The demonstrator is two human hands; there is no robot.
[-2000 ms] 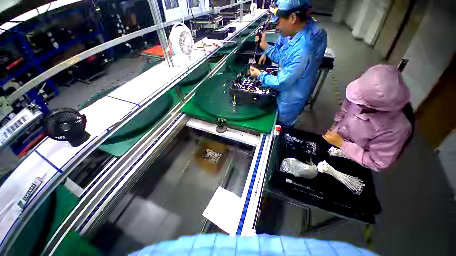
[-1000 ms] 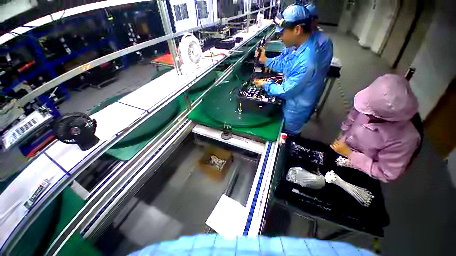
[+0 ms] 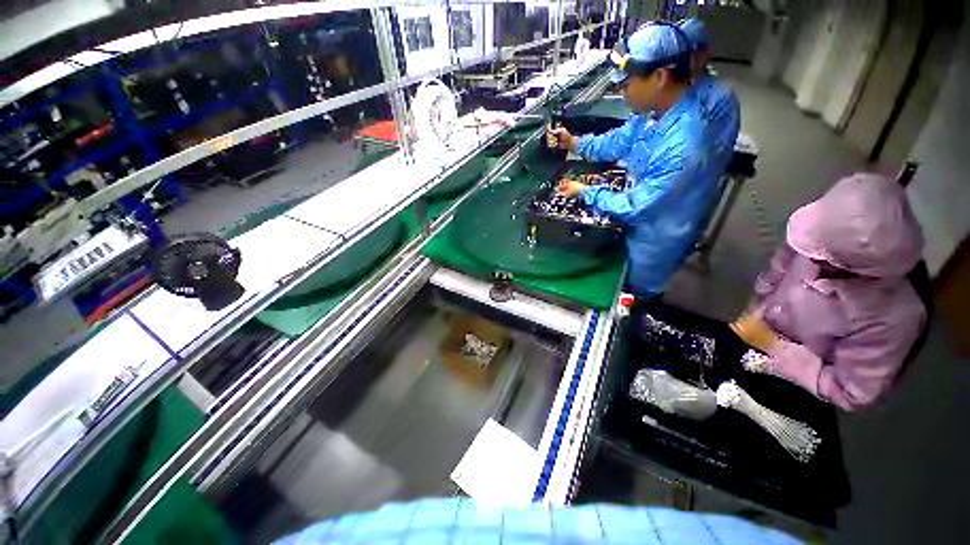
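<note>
Neither of my hands is in view; only my blue striped clothing shows at the bottom edge. Nearest in front of me, a white paper sheet (image 3: 495, 464) lies at the conveyor's edge. To its right, a black tray (image 3: 734, 479) holds a bagged bunch of small parts (image 3: 672, 394), a fanned bundle of white ties (image 3: 774, 422) and scattered small pieces. Farther ahead, an open dark chassis (image 3: 574, 226) packed with parts sits on a green round turntable (image 3: 489, 236).
A person in blue works at the chassis, holding a dark upright tool (image 3: 555, 128). A person in pink leans over the tray. A cardboard box (image 3: 475, 351) sits low within the line frame. A black fan (image 3: 198, 268) and white fan (image 3: 434, 111) stand on the long shelf (image 3: 287, 236).
The whole view has shifted, so the scene sits farther right and lower. The worker in blue has moved the dark tool away from the chassis. The chassis stays on the turntable.
</note>
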